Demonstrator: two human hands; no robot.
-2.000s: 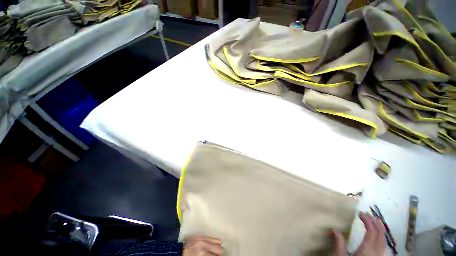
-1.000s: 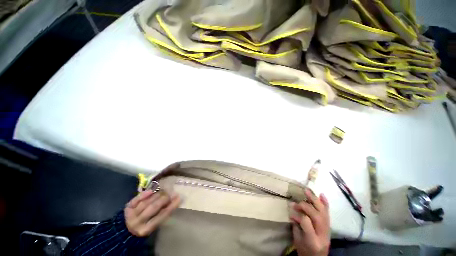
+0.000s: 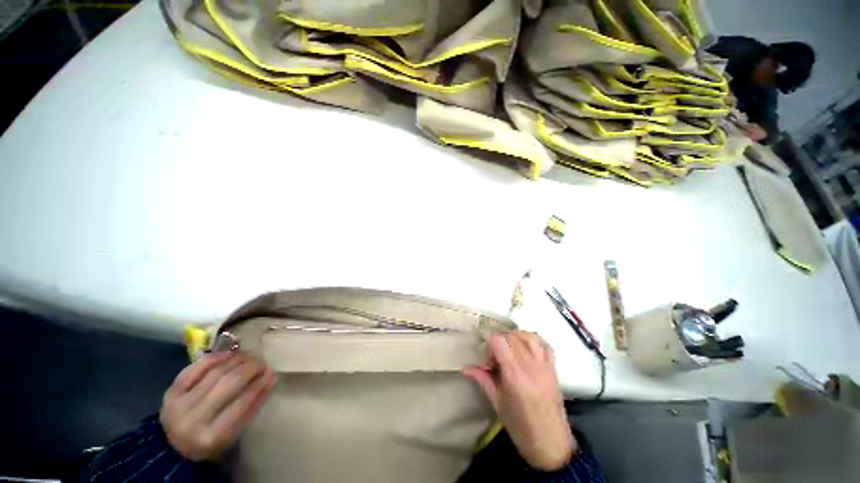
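Observation:
A beige bag body [image 3: 358,424] hangs at the table's near edge with its mouth towards the table. Its curved top edge [image 3: 377,300] stands up behind a zipper line [image 3: 377,328]. A pale band lies below the zipper. My left hand [image 3: 215,401] grips the left mouth corner, beside a metal D-ring [image 3: 224,342] and a yellow tab [image 3: 196,340]. My right hand [image 3: 526,391] pinches the right end of the band between thumb and fingers. Yellow piping [image 3: 488,435] shows below my right hand.
A heap of yellow-edged bags [image 3: 453,75] lies at the back. To the right are a small yellowish block [image 3: 554,228], red-black snips [image 3: 573,319], a flat tan strip [image 3: 615,304] and a tool cup [image 3: 665,340]. A person [image 3: 766,75] is at the far right.
The view has shifted right. Both hands, earlier on the flat bag, now hold its mouth corners. Since one second ago, the band has been drawn straighter and my right hand has turned over it.

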